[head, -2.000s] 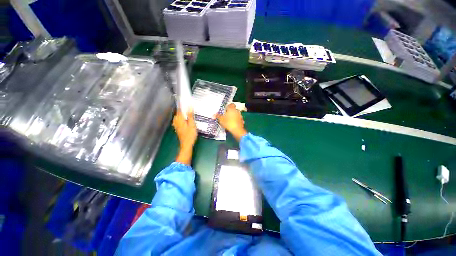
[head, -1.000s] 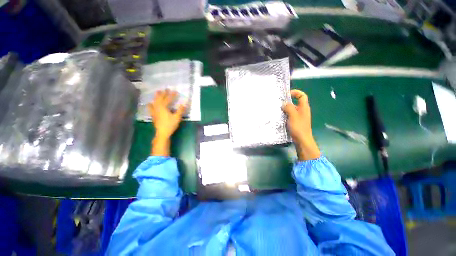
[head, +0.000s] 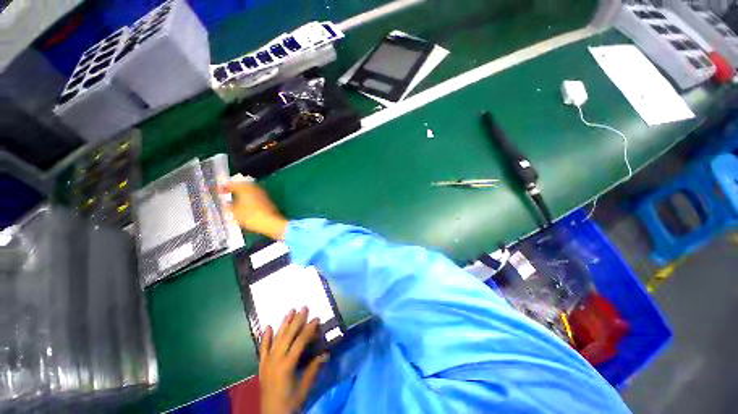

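A black flat housing point(head: 263, 279) with a white panel lies at the bench's front edge. My left hand point(head: 287, 352) rests on its lower part with fingers spread, cut off by the bottom edge. Bubble bags point(head: 167, 218) lie in a stack left of the housing, a pale panel showing through the top one. My right hand point(head: 252, 209) reaches across to the stack's right edge, its fingertips touching there; whether they grip a bag is unclear.
Clear blister trays point(head: 73, 315) stand at left. A black tray point(head: 283, 121) holds loose parts, with a component tray point(head: 279, 61) behind. Tweezers point(head: 465, 183) and a screwdriver point(head: 511, 158) lie to the right. A blue bin point(head: 643, 323) and blue stool point(head: 688, 202) are beyond the front edge.
The view has turned. My right hand has moved left from above the bench, where it held a bubble bag, to the bag stack. My left hand has moved from the stack onto the housing.
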